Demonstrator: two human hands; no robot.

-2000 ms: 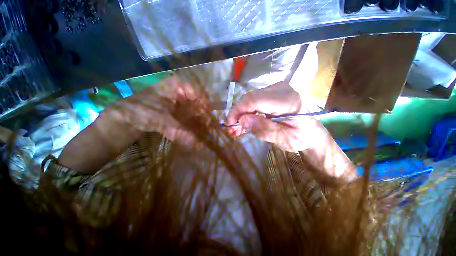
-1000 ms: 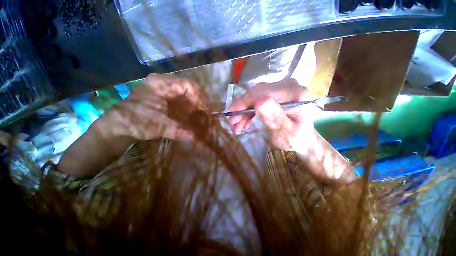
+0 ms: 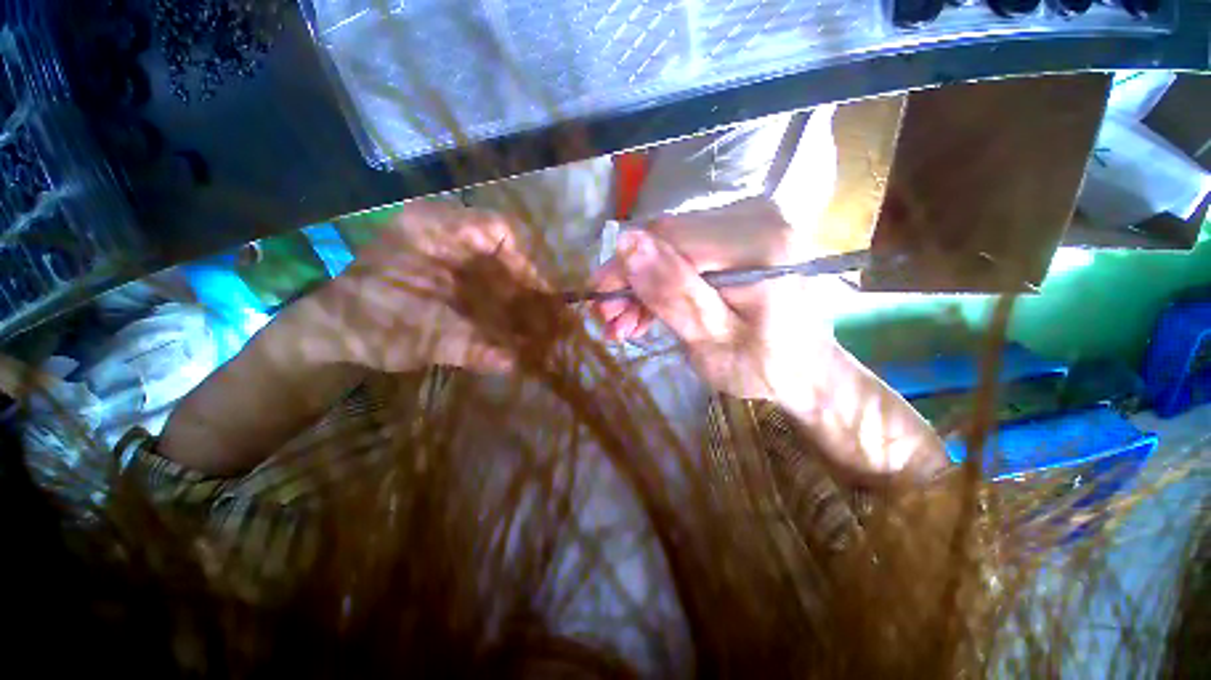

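My right hand (image 3: 711, 292) is bare and shut on a slim grey hand tool (image 3: 784, 270). The tool's thin dark tip points left, to my left hand. My left hand (image 3: 412, 292) is bare, with bent fingers, just left of the tip. Long hair covers its fingertips, so I cannot see whether it holds a part. A clear compartment tray (image 3: 531, 80) lies beyond my hands on a dark ledge, with black round parts (image 3: 1016, 7) in its right pockets.
A second clear tray (image 3: 53, 199) is at far left. A heap of tiny dark pieces (image 3: 213, 47) lies between the trays. A red-tipped stick (image 3: 630, 179) is behind my hands. A brown cardboard box (image 3: 989, 186) and blue bins (image 3: 1062, 445) are at right. Hair hangs across the view.
My right hand has turned and shifted its hold, so more of the tool shows. My left hand has moved slightly up, and its fingers are more raised than at first.
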